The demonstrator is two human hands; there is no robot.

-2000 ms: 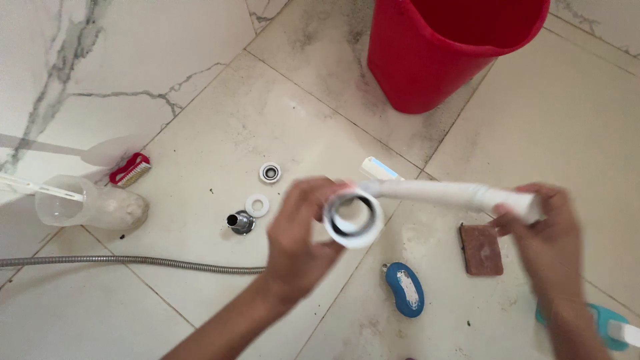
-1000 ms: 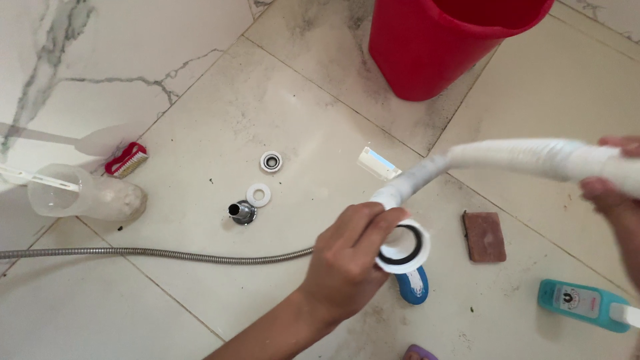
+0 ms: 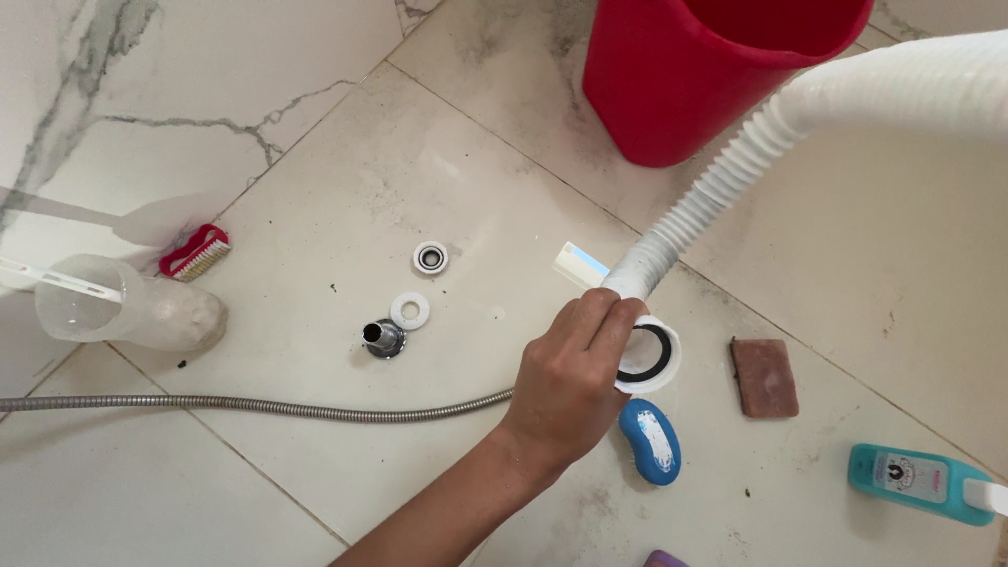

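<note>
My left hand [image 3: 571,378] is closed around the lower end of a white corrugated drain hose [image 3: 709,189], just beside a white plastic ring nut [image 3: 668,364] with a black rubber seal inside. From there the hose rises to the upper right and leaves the view. My right hand is out of view. On the tiled floor to the left lie a small white ring fitting with a dark seal [image 3: 431,258], a flat white washer [image 3: 410,312] and a chrome threaded fitting [image 3: 384,338]; the washer touches or overlaps the chrome piece.
A red plastic bucket [image 3: 677,87] stands at the top. Around the floor are a metal flexible hose [image 3: 299,409], a red scrub brush [image 3: 194,253], a translucent container [image 3: 134,303], a blue brush [image 3: 651,442], a brown scouring block [image 3: 764,378], a teal bottle [image 3: 917,480] and a white-and-blue strip [image 3: 581,266].
The hose, earlier held at both ends in view, now stretches out past the right edge. My right hand has moved right and out of view; my left hand still holds the ring end.
</note>
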